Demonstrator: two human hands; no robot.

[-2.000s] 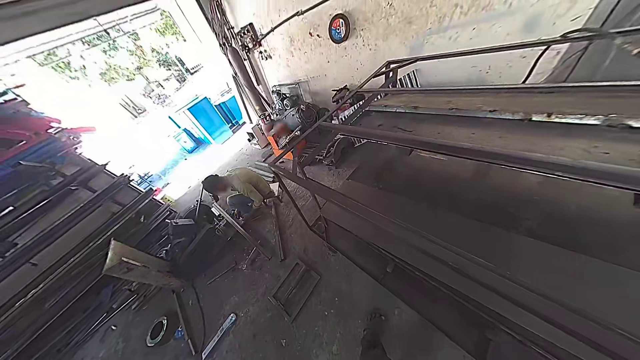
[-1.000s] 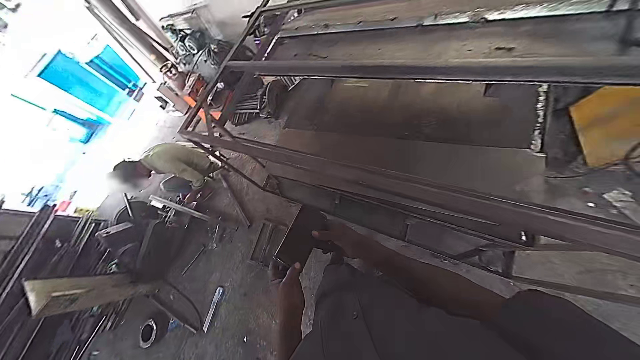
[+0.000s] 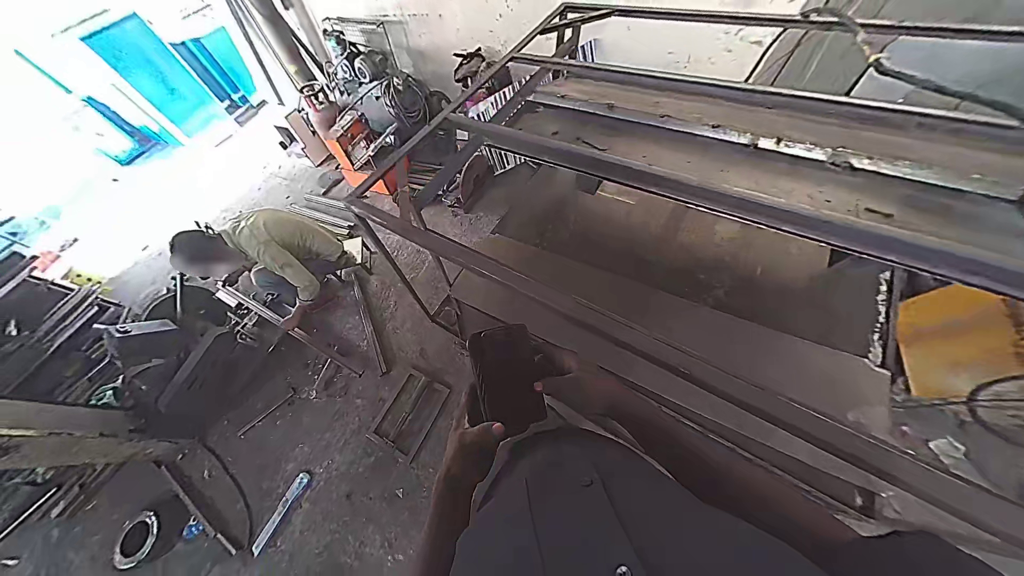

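Note:
A dark smartphone [image 3: 506, 374] is held upright in front of my chest, at the lower middle of the view. My left hand [image 3: 474, 448] grips its lower left part, with the thumb over the front. On the other side, my right hand [image 3: 560, 370] holds the right edge, fingers against it. Nothing can be read on the dark screen. Just beyond the phone runs the lower rail of a long steel frame [image 3: 640, 352]. A small rectangular metal frame [image 3: 410, 416] lies on the floor to the left of my left hand.
A co-worker [image 3: 280, 248] crouches at the left over metal bars beside a dark machine. Metal stock [image 3: 60, 336] is piled at the far left. An orange machine [image 3: 360, 156] and a gas cylinder [image 3: 318, 108] stand near the wall. A metal ring [image 3: 136, 540] lies on the floor.
Two seconds ago neither hand was clearly in view; one second ago both were at a dark flat object. Now the phone is raised and seen plainly in both hands. The view has shifted.

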